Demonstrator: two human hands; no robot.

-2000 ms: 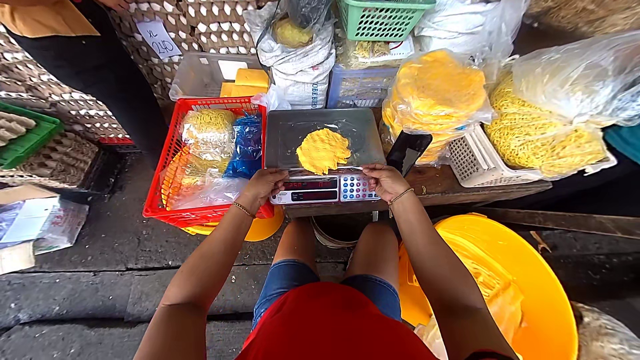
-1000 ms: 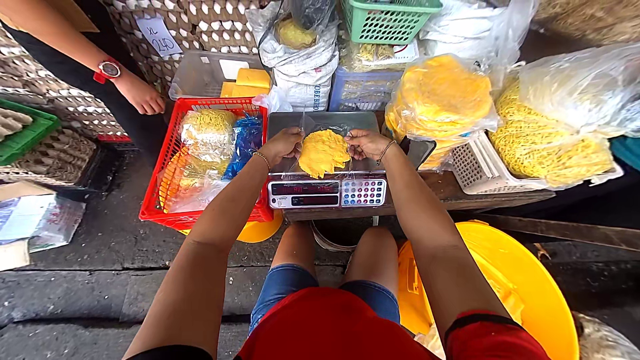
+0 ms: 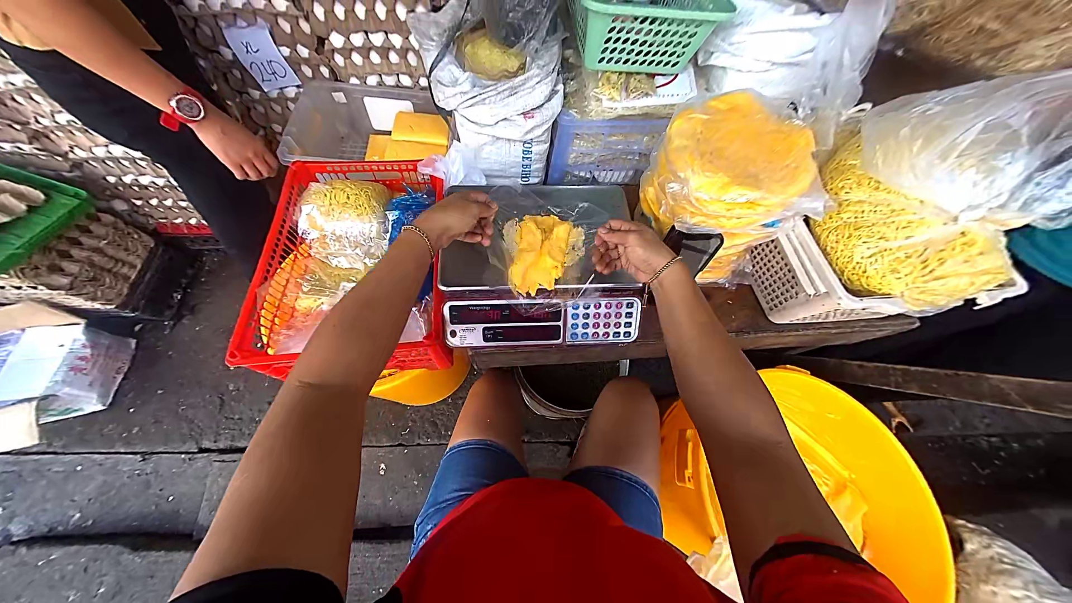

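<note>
A clear plastic bag holding a yellow food portion (image 3: 540, 255), perhaps dumpling wrappers, lies over the pan of a digital weighing scale (image 3: 469, 266). My left hand (image 3: 459, 219) pinches the bag's left edge between thumb and fingers. On the other side, my right hand (image 3: 630, 250) has its fingertips on the bag's right edge. The scale's keypad (image 3: 602, 321) and lit display face me, below the bag.
A red plastic basket (image 3: 243, 335) of bagged noodles stands left of the scale. At right are bagged yellow sheets (image 3: 729, 163) and a white basket (image 3: 787, 272) of noodles. A yellow tub (image 3: 913, 494) sits below right. Another person's hand (image 3: 239, 146) is at upper left.
Both my hands have left the scale's front edge and moved up to the sides of the yellow portion, gripping the plastic. The other person's hand has come into view at upper left.
</note>
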